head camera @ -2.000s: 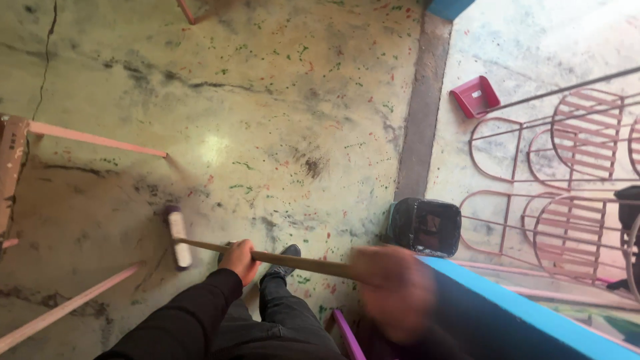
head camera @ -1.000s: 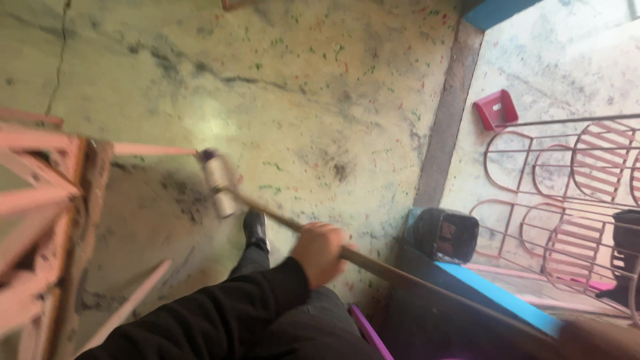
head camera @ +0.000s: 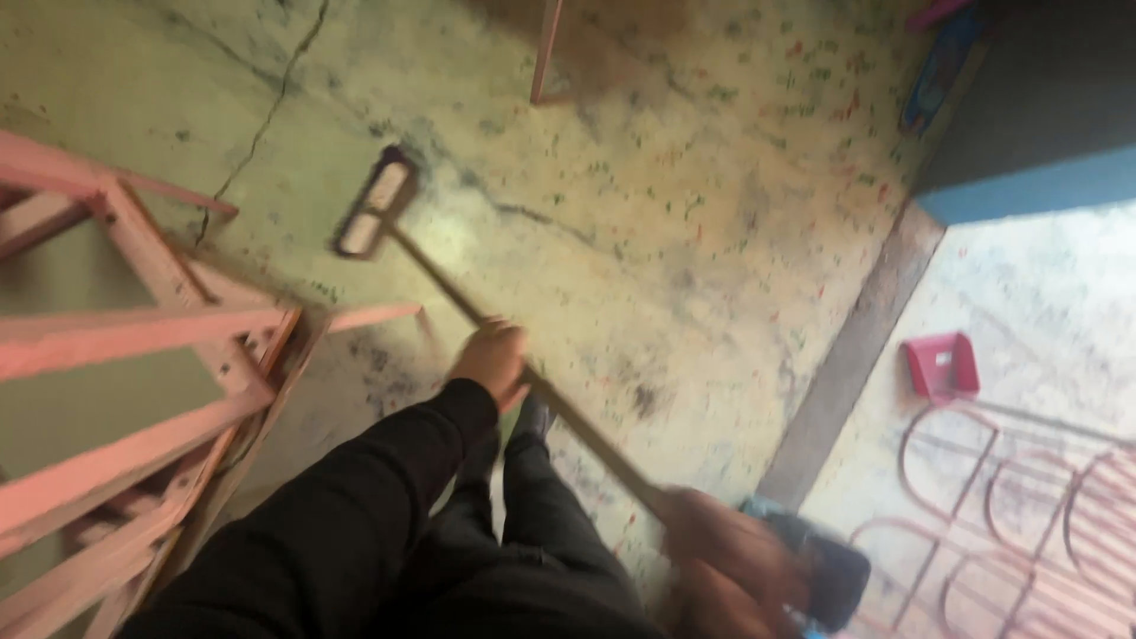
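A push broom (head camera: pixel 377 204) with a pale block and dark bristle edges rests on or just above the concrete floor at the upper left of the middle. Its long wooden handle (head camera: pixel 590 430) runs down to the lower right. My left hand (head camera: pixel 497 359) is closed around the handle partway along. Further up, my right hand (head camera: pixel 732 555) grips the end part of the handle; it is blurred by motion, so its fingers are unclear. A pink dustpan (head camera: pixel 942 366) lies on the paler floor at the right, away from both hands.
Pink wooden frames (head camera: pixel 142 328) stand close on the left. A black bin (head camera: pixel 834 572) is beside my right hand. Pink metal racks (head camera: pixel 994 497) fill the lower right. A blue-edged wall (head camera: pixel 1029 186) juts in at the upper right. Small coloured scraps dot the cracked floor.
The broom head has moved away from my feet, further out over the floor. Both hands stay on the handle. The view has shifted, bringing more of the pink frames in.
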